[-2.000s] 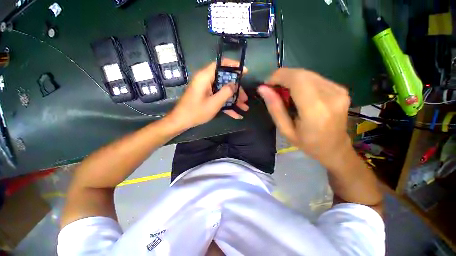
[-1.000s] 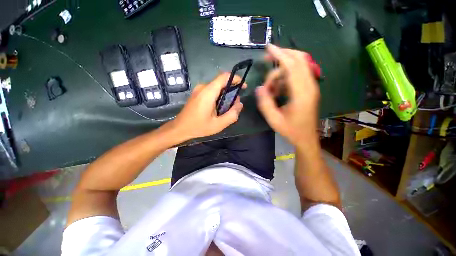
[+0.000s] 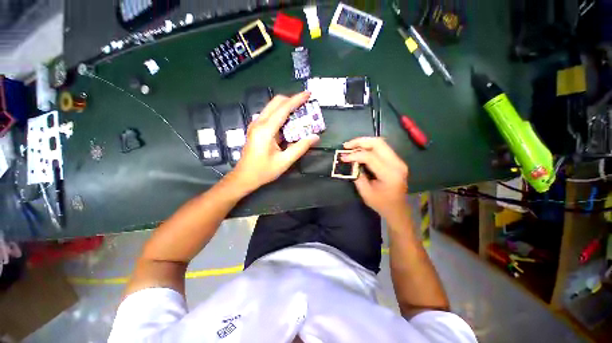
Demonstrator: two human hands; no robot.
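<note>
My left hand (image 3: 265, 144) holds a small sheet of pale square keys, a keypad (image 3: 306, 122), between thumb and fingers. My right hand (image 3: 381, 173) grips the window end of a thin black front housing with a pale gold rim (image 3: 345, 175); the housing's other end reaches left below the keypad and is hard to make out. The main board (image 3: 327, 91) lies white side up behind the keypad, its dark screen at the right. Black back housings (image 3: 207, 134) with white labels stand in a row, partly hidden by my left hand.
A red-handled screwdriver (image 3: 413, 130) and dark tweezers (image 3: 377, 110) lie right of the board. A lime green electric screwdriver (image 3: 520, 141) is further right. Behind are an assembled phone (image 3: 240, 48), red block (image 3: 288, 29), battery (image 3: 355, 25) and pen-like tools (image 3: 429, 53). A thin strand crosses the left.
The red screwdriver has left my right hand and lies on the mat. My right hand now grips the housing's window end. My left hand holds the keypad. The view has shifted, showing more of the bench's back.
</note>
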